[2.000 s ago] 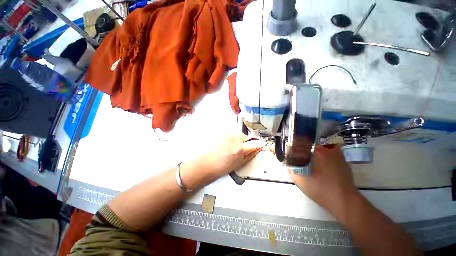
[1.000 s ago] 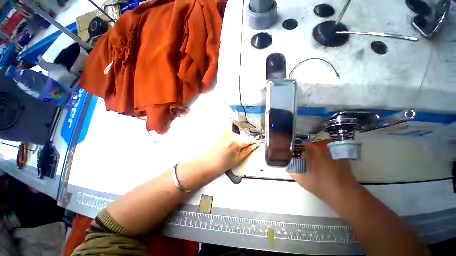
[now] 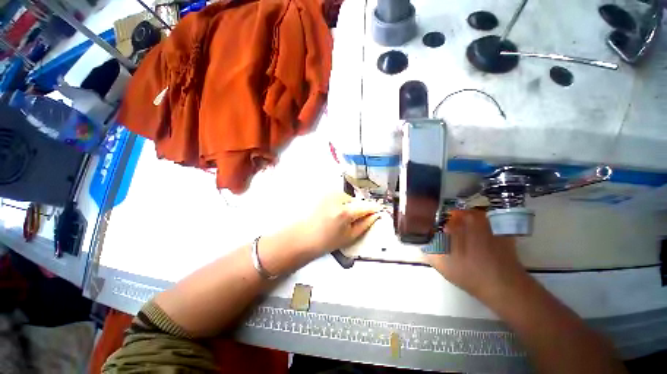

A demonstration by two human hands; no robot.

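The white sewing machine (image 3: 578, 124) with a blue stripe stands at the right. My left hand (image 3: 342, 223) is bare, with a bangle at the wrist, and its fingertips meet at the needle area, pinching something small that is washed out by glare. My right hand (image 3: 475, 245) is at the right of the shiny metal guard (image 3: 422, 179); its fingertips are partly hidden behind the guard and knob, so what they hold cannot be seen. A gathered rust-orange garment (image 3: 238, 88) lies left of the machine head.
A ruler strip (image 3: 344, 327) runs along the front table edge with tan tape bits (image 3: 301, 296). At the left are a water bottle (image 3: 62, 120), a grey box (image 3: 33, 164) and a small dark object (image 3: 69, 230). Rust-orange cloth (image 3: 110, 340) hangs below the table edge.
The view shifts slightly. Both hands stay by the needle area in nearly the same pose. A bit of orange cloth beside the machine head, seen two seconds ago, no longer shows as such.
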